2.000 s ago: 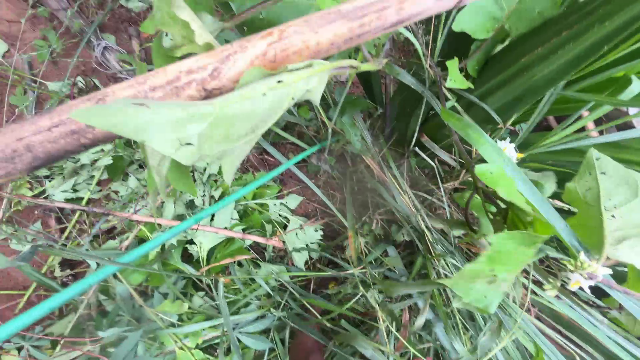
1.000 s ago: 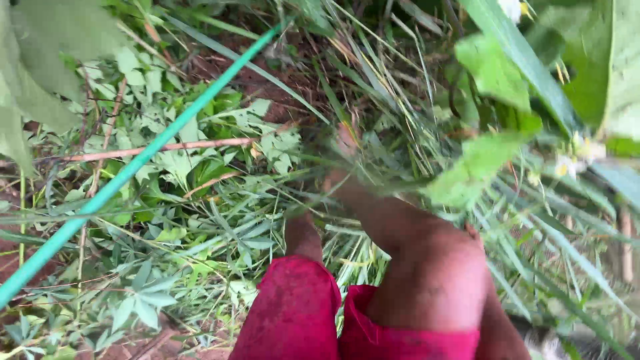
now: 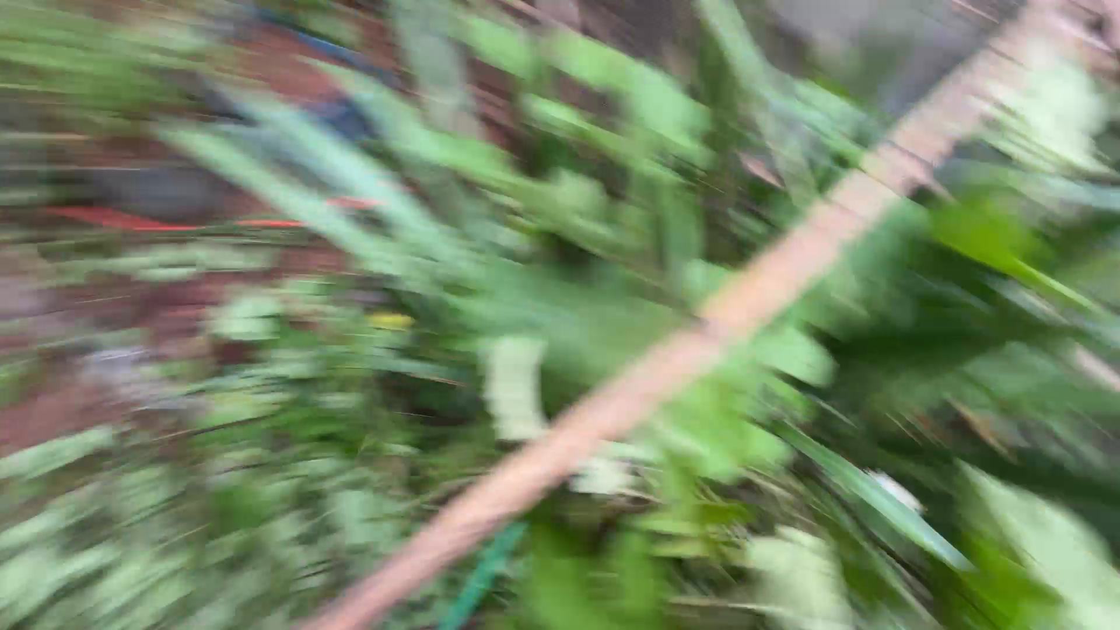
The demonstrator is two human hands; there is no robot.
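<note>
Neither my left hand nor my right hand shows in the head view, so what they hold is hidden. A brown wooden pole or branch (image 3: 639, 385) crosses the blurred picture from the bottom left of centre to the top right. Beneath its lower part, a short piece of a green cord or thin green strip (image 3: 483, 573) is visible. Broad green leaves (image 3: 726, 420) and long blade-like leaves (image 3: 324, 192) lie around and behind the pole.
Reddish soil (image 3: 52, 394) shows at the left, with leafy cuttings or low plants (image 3: 131, 534) below it. A thin orange-red strip (image 3: 131, 219) lies at the upper left, near a dark blurred object. A small white flower (image 3: 894, 492) is at the right.
The view has swung strongly and is blurred. The knees in red cloth seen one second ago are out of view, and the brown pole, seen two seconds ago, shows again.
</note>
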